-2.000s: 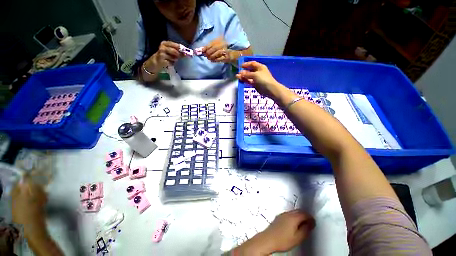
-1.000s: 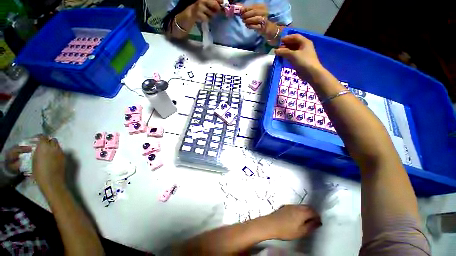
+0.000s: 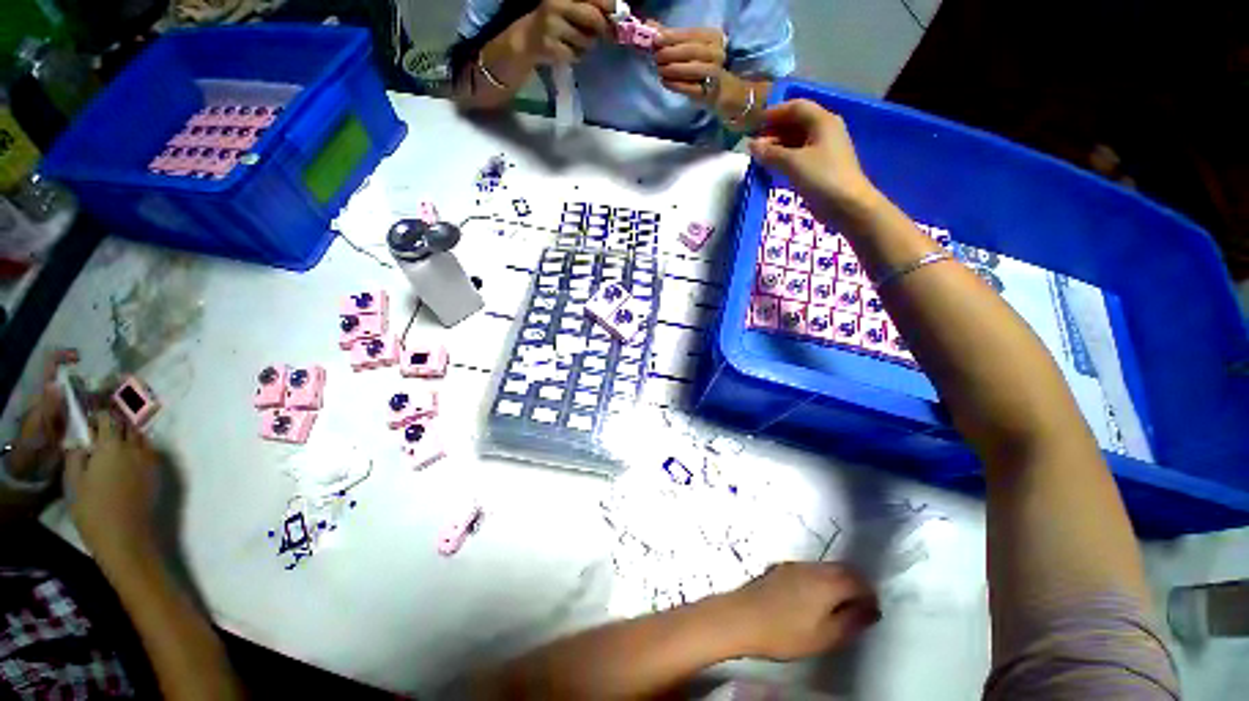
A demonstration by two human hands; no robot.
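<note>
My right hand (image 3: 811,151) hangs over the near-left rim of the large blue tote (image 3: 849,425), its fingers bent and close together. No item shows clearly between them. Rows of pink units (image 3: 822,290) with dark round spots lie in the tote, partly behind my forearm. My left hand (image 3: 811,609) rests curled and low over the white table at the bottom; its fingertips are dark and blurred, so its grip is hidden. Small film scraps (image 3: 685,527) lie beside it. A grey parts tray (image 3: 562,342) with white pieces stands in the middle, a pink unit (image 3: 616,311) on top.
A whitish dispenser bottle (image 3: 441,281) stands left of the tray, near loose pink units (image 3: 291,388). A small blue tote (image 3: 219,178) is at the back left. People's hands work at the far side (image 3: 689,58) and left edge (image 3: 112,479). A clear bottle (image 3: 1208,611) is at right.
The view has shifted, so the table shows lower and turned. My hands stay in nearly the same places. At the left edge, a pink unit with a dark window now shows by the other person's hands.
</note>
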